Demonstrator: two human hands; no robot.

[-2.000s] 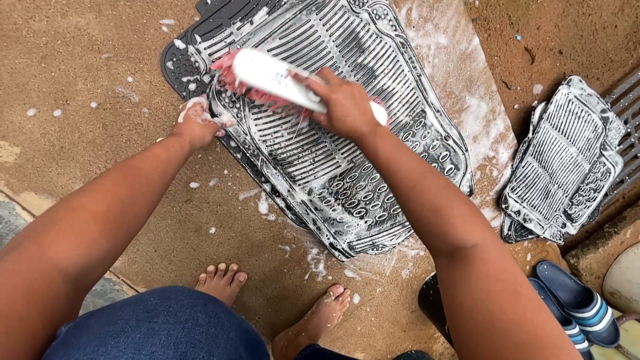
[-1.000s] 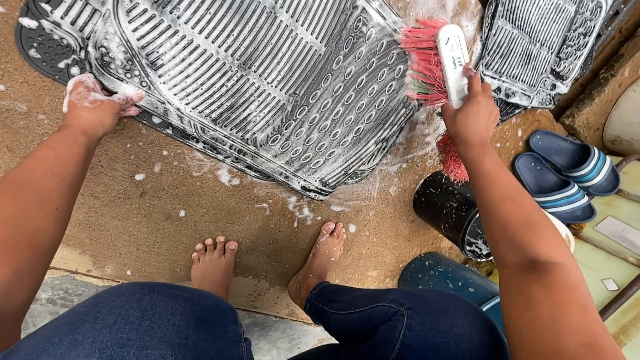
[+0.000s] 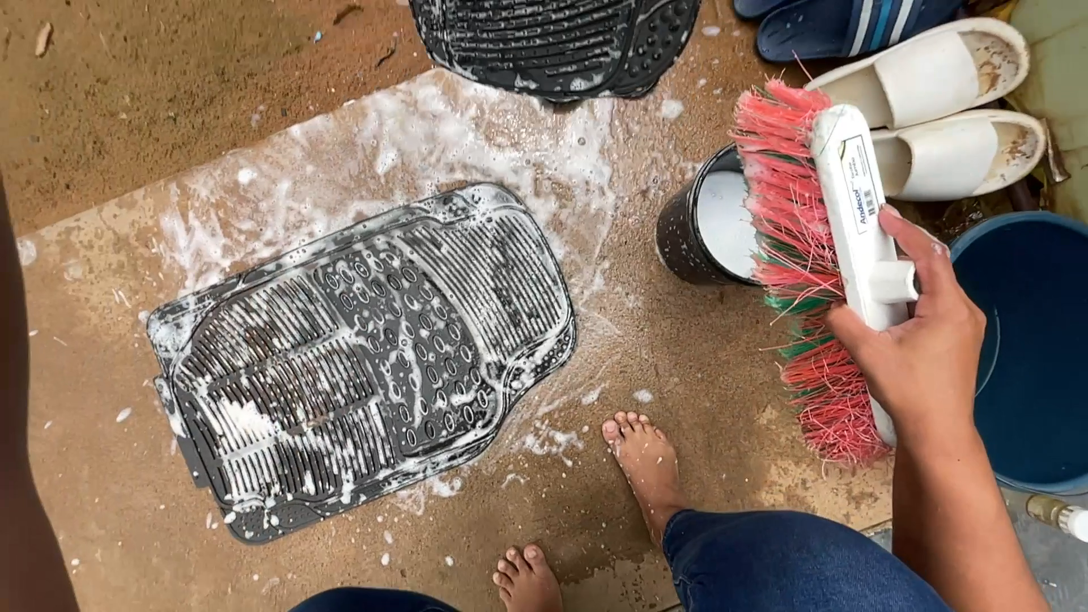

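Note:
My right hand (image 3: pixel 926 331) grips a white broom head (image 3: pixel 854 195) with red and green bristles, which has a handle socket but no pole. The bristles face left, beside a black bucket (image 3: pixel 693 229) holding whitish liquid. On the wet floor lies a black rubber car mat (image 3: pixel 399 340), ribbed and streaked with suds. Of my left arm only a dark strip shows at the left edge; the hand is out of view.
A second black rubber mat (image 3: pixel 552 42) lies at the top. White slides (image 3: pixel 935 81) and blue slides (image 3: pixel 807 30) sit at the upper right. A blue tub (image 3: pixel 1037 340) of water stands behind my right hand. My bare feet (image 3: pixel 646 463) are below the mat.
My left hand has let go of the mat's edge and left the view. The broom head has come off the mat to beside the black bucket. The view has shifted strongly.

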